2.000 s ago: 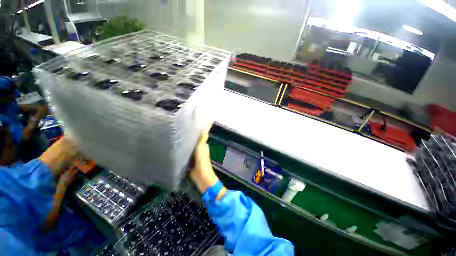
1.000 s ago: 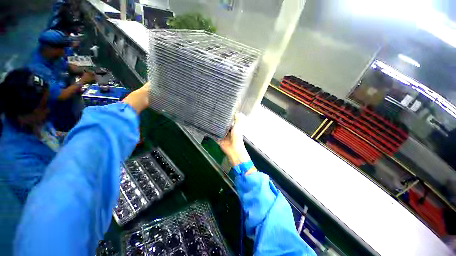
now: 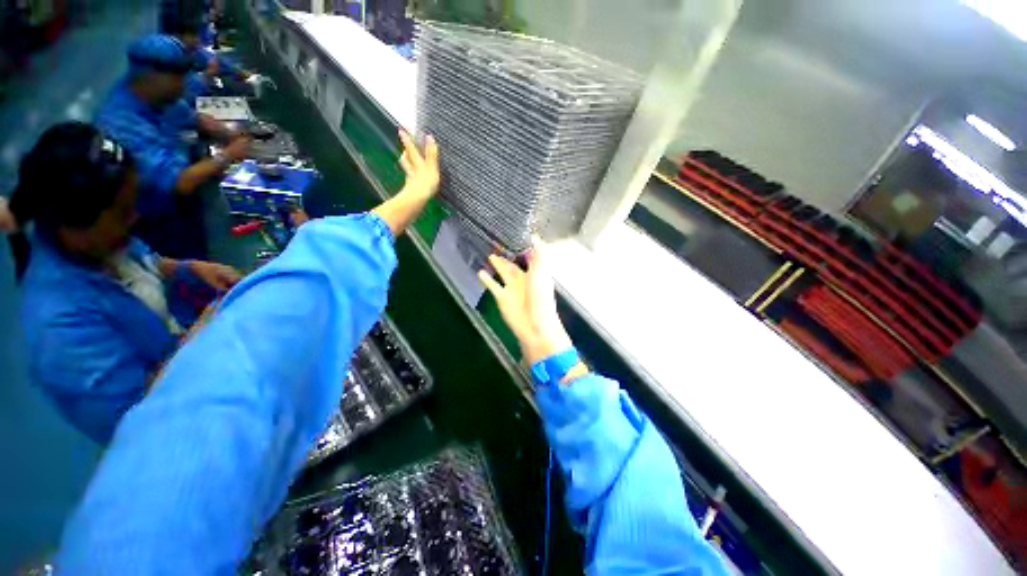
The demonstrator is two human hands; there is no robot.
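Note:
A tall stack of clear trays point(image 3: 507, 135) stands on the white upper shelf point(image 3: 698, 326), beside a pale post. My left hand point(image 3: 414, 180) is at the stack's left side, fingers raised and apart, not closed round it. My right hand point(image 3: 524, 298) is below the stack's lower front corner, fingers spread, fingertips at or very near its bottom edge. Whether either hand touches it is hard to tell. A blue band is on my right wrist. The stack's underside and far sides are hidden.
Clear trays of dark components point(image 3: 394, 523) lie on the dark green belt below, another point(image 3: 377, 388) partly behind my left sleeve. People in blue smocks point(image 3: 85, 304) work at the left. Red racks point(image 3: 833, 248) stand beyond the shelf. A pale post point(image 3: 664, 124) rises behind the stack.
The stack has gone from being held in both hands to standing farther forward on the upper shelf. Both hands have loosened, with fingers now spread. The view has turned.

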